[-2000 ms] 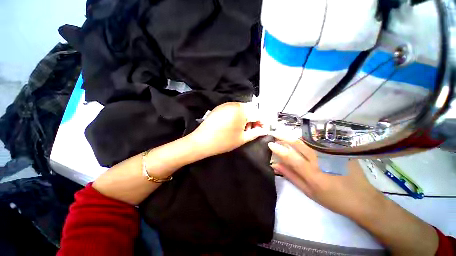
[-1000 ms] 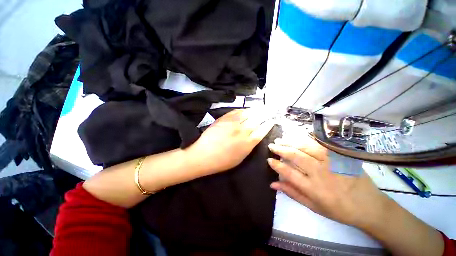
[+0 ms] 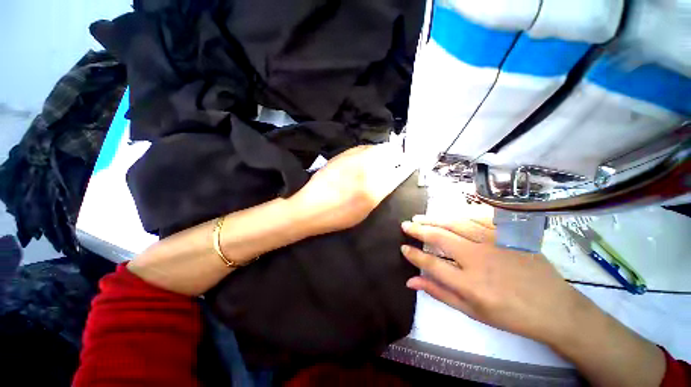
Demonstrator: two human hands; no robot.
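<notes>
A dark brown garment piece (image 3: 326, 280) lies bunched left of the needle and under my left hand, its front part flat toward the table's edge. My left hand (image 3: 352, 185) lies on the cloth, its fingertips beside the needle area and washed out by glare, so their grip is unclear. My right hand (image 3: 485, 276) rests palm down with fingers apart, its fingertips on the garment's right edge. The presser foot area (image 3: 454, 168) shows as shiny metal under the white sewing machine head (image 3: 523, 98). A small white tab (image 3: 318, 162) shows on the cloth behind my left hand.
Green and blue thread snips (image 3: 615, 264) lie right of my right hand, near small white pieces (image 3: 564, 227). A grey-blue square plate (image 3: 520, 231) is beside the foot. A ruler strip (image 3: 454, 364) runs along the front edge. Dark checked cloth (image 3: 64, 143) hangs at the left.
Since two seconds ago my right hand has moved away from the needle, and its fingers have spread on the cloth edge. My left hand has stretched out flatter beside the foot. The camera view has shifted slightly.
</notes>
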